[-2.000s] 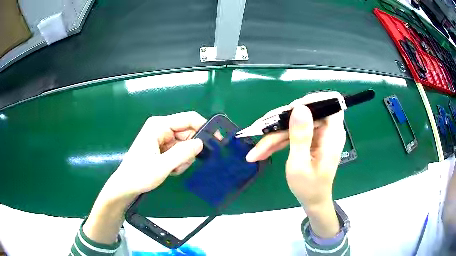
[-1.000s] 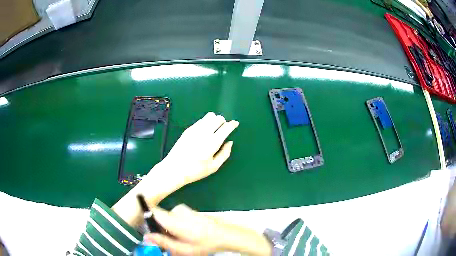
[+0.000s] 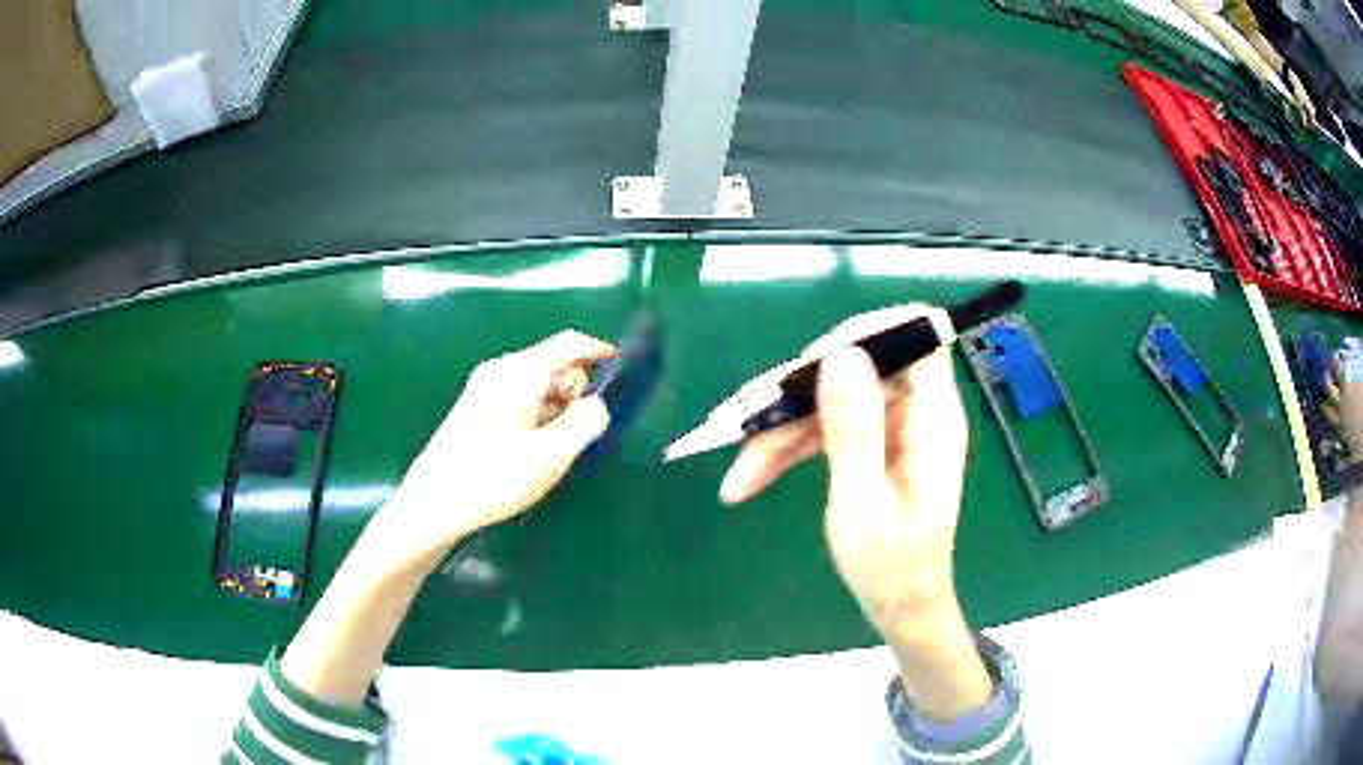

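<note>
My left hand [image 3: 501, 434] grips a blurred phone middle frame [image 3: 634, 374] between thumb and fingers over the green conveyor belt. The frame is tilted nearly edge-on, with a dark blue face. My right hand [image 3: 882, 478] holds a pointed tool [image 3: 882, 354], with a black rear, a white band and a pale tapering tip. The tip points down and left, just right of the held frame, and does not appear to touch it. Most of the held frame's outline is lost in blur and behind my left fingers.
A dark frame [image 3: 275, 481] lies on the belt [image 3: 120, 493] at left. Two frames with blue film [image 3: 1031, 374] [image 3: 1188, 389] lie at right. A grey post [image 3: 703, 120] stands behind. A red tray [image 3: 1271, 194] is far right, a person's arm [image 3: 1341, 523] at the right edge, blue scraps [image 3: 546, 749] at the bottom.
My left hand has left the bare belt and now holds a frame. My right hand has risen from the bottom edge with the tool. The dark frame shows further left, the blue-film frames further right.
</note>
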